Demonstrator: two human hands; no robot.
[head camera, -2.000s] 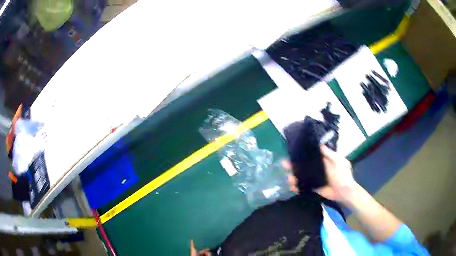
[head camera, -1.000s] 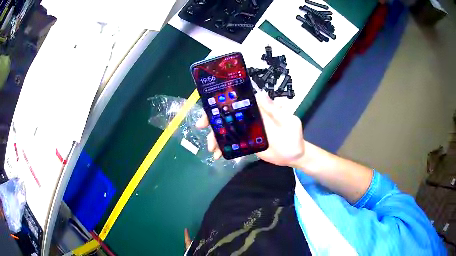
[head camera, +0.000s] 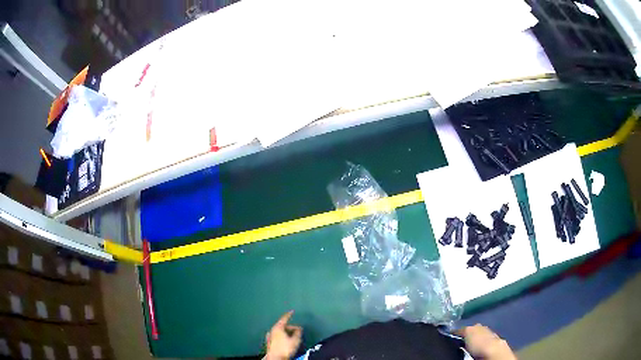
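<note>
My left hand is at the bottom edge over the green mat, partly cut off, fingers apart, nothing seen in it. My right hand is at the bottom edge, right of my dark clothing, cut off; its fingertips and any content are hidden. Nearest in front lies a crinkled clear plastic bag on the mat. Right of it, short black buckle strap pieces are heaped on a white sheet. Longer black strap pieces lie on a farther white sheet.
A black foam tray with dark pieces stands behind the sheets. A white raised surface runs along the back of the green mat. A blue patch, yellow tape and red strip mark the mat. A white scrap lies right.
The phone my right hand held is out of sight, and that hand has moved down to the bottom edge. More of my left hand shows. The view has turned, showing more bench.
</note>
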